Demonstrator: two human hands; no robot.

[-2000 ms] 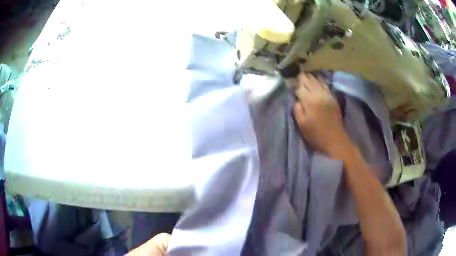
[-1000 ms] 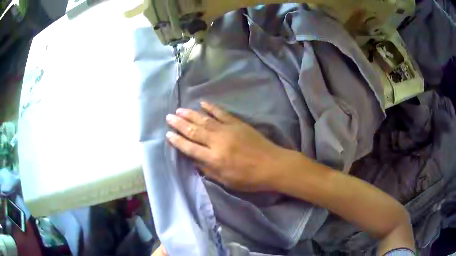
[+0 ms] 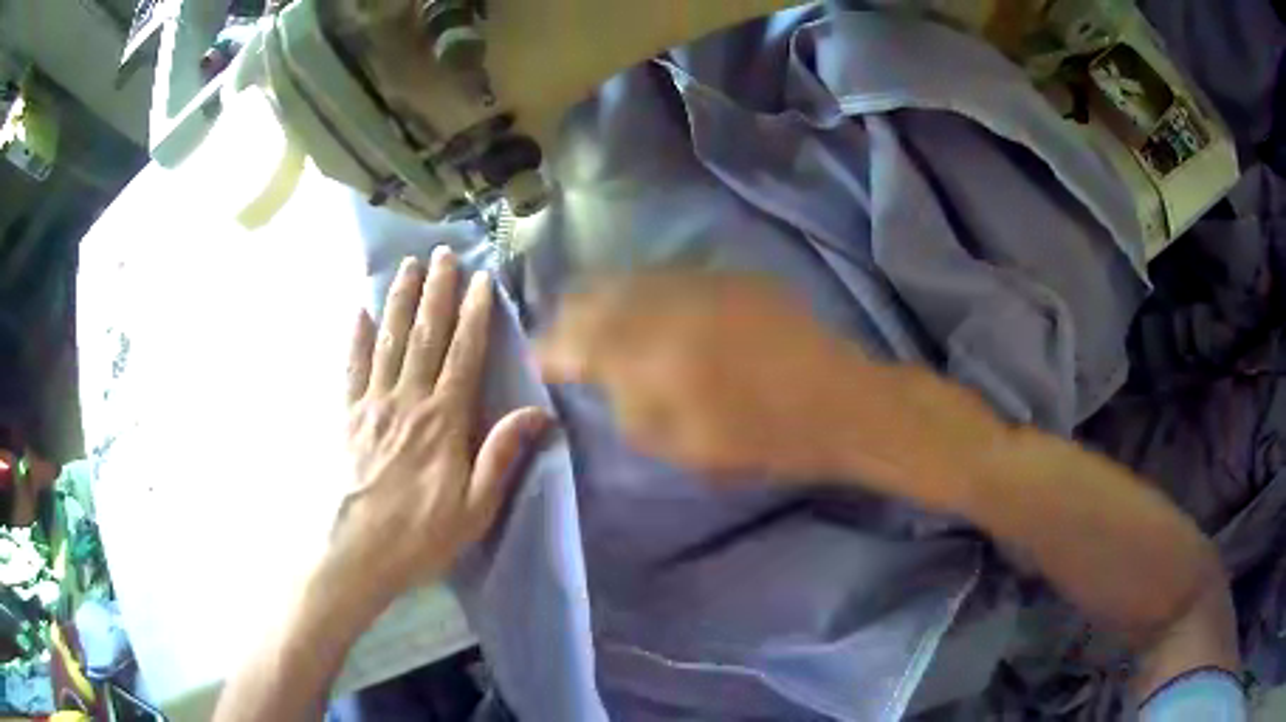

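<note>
The blue-grey garment (image 3: 762, 564) lies under the sewing machine's needle area and hangs over the table's front edge. A folded edge runs from the presser foot (image 3: 502, 226) down towards me. My left hand (image 3: 423, 423) lies flat on the cloth left of this edge, fingers spread, fingertips just below the machine head. My right hand (image 3: 677, 374) is blurred, over the cloth right of the edge. Its fingers point left, and I cannot tell whether they grip cloth.
The cream machine head (image 3: 381, 113) and arm cross the top. The white table (image 3: 212, 423) is at left. A recessed box (image 3: 1142, 106) is at upper right. A dark garment pile (image 3: 1199, 381) lies at right, and small clutter shows at lower left.
My left hand has come up from the bottom edge onto the cloth. My right hand has moved slightly up and right, and is now blurred. The machine head appears lower and larger in view.
</note>
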